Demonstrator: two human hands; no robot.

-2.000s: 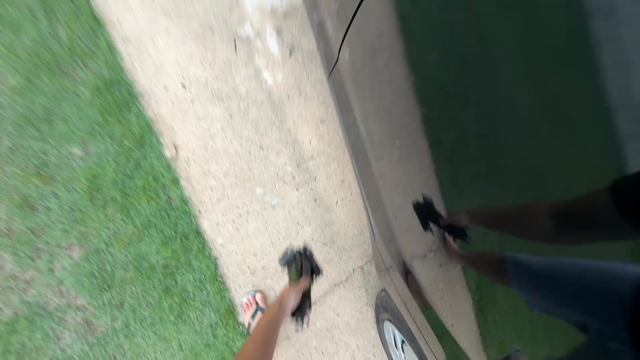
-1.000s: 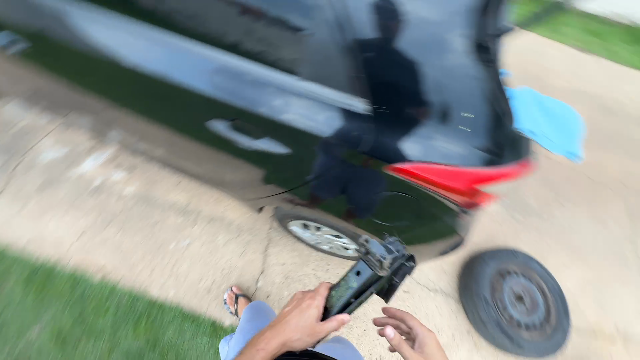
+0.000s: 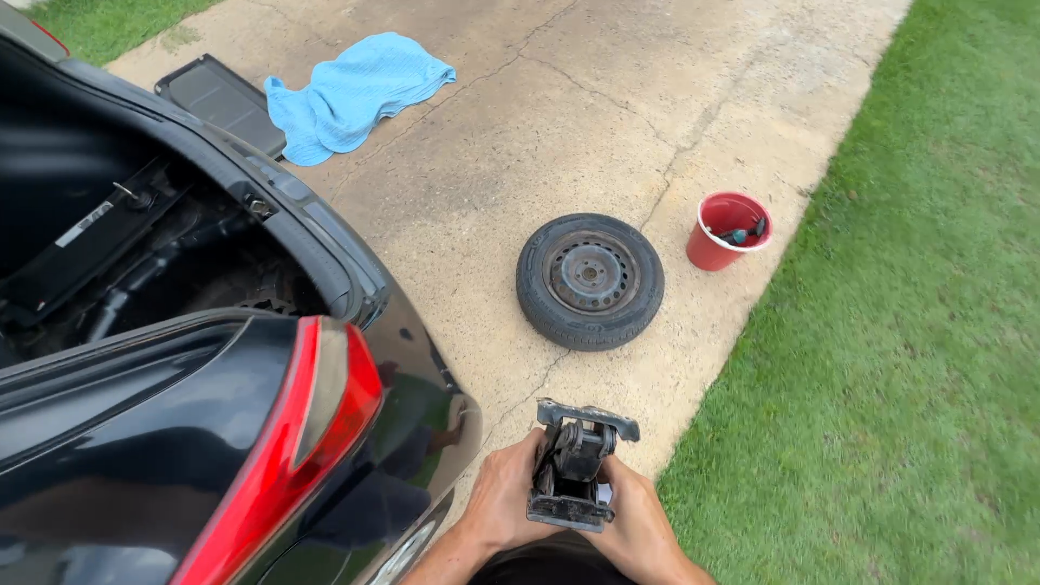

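Observation:
A folded black metal scissor jack [image 3: 575,467] is held between both hands at the lower middle of the view. My left hand [image 3: 508,491] grips its left side and my right hand [image 3: 638,508] its right side; the jack partly hides the fingers. Beyond the jack, a spare wheel with a steel rim [image 3: 591,280] lies flat on the concrete. To the left stands a black car [image 3: 146,431] with its trunk open and a red taillight [image 3: 357,366] at the corner.
A red bucket [image 3: 715,252] with small items inside stands right of the wheel. A light blue towel [image 3: 357,89] lies partly over a dark panel [image 3: 219,101] behind the car. Grass [image 3: 910,341] borders the concrete driveway [image 3: 479,203] on the right.
The view has swung to the car's rear. One second ago only my left hand gripped the jack, with my right hand apart from it; now both hold it.

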